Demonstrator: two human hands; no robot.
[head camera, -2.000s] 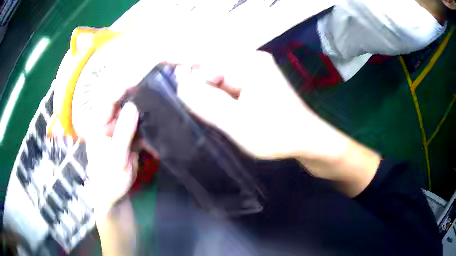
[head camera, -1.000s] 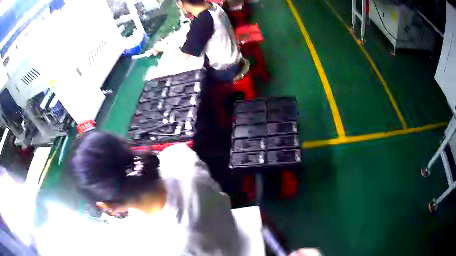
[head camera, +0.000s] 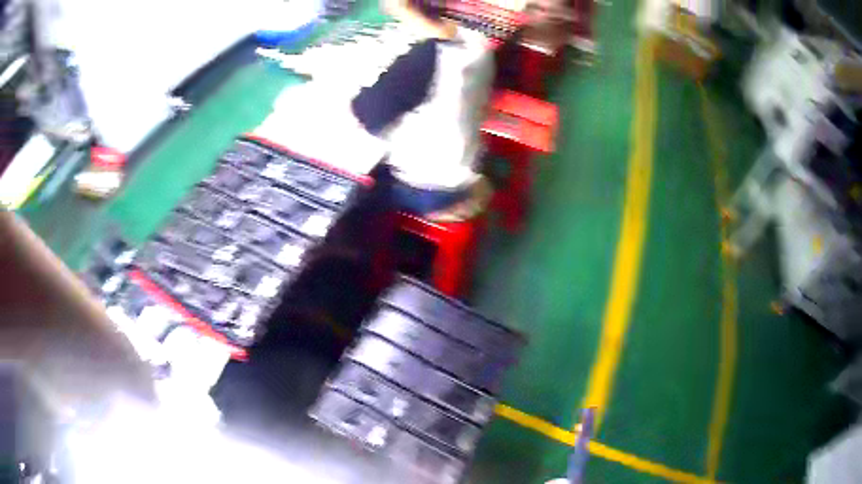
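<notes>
A thin grey-blue bar (head camera: 581, 446), perhaps a phone frame seen edge-on, sticks up from the bottom edge, right of centre. A small pale tip of a hand (head camera: 558, 481), seemingly my right hand, shows at its lower end and appears to hold it. Nearly all of this hand is cut off by the picture's edge. My left hand is not in view. The picture is blurred.
Dark trays with pockets (head camera: 250, 232) lie on the bench at left; another dark tray (head camera: 421, 364) stands beside it. A seated person (head camera: 439, 123) is beyond, near red stools (head camera: 520, 121). A blurred brown shape is at far left. Yellow lines (head camera: 631, 246) mark the green floor.
The view has turned and tilted. The trays and seated person appear tilted, and the near person's dark hair has left view. The bar shows more upright and farther right; less of the hand shows.
</notes>
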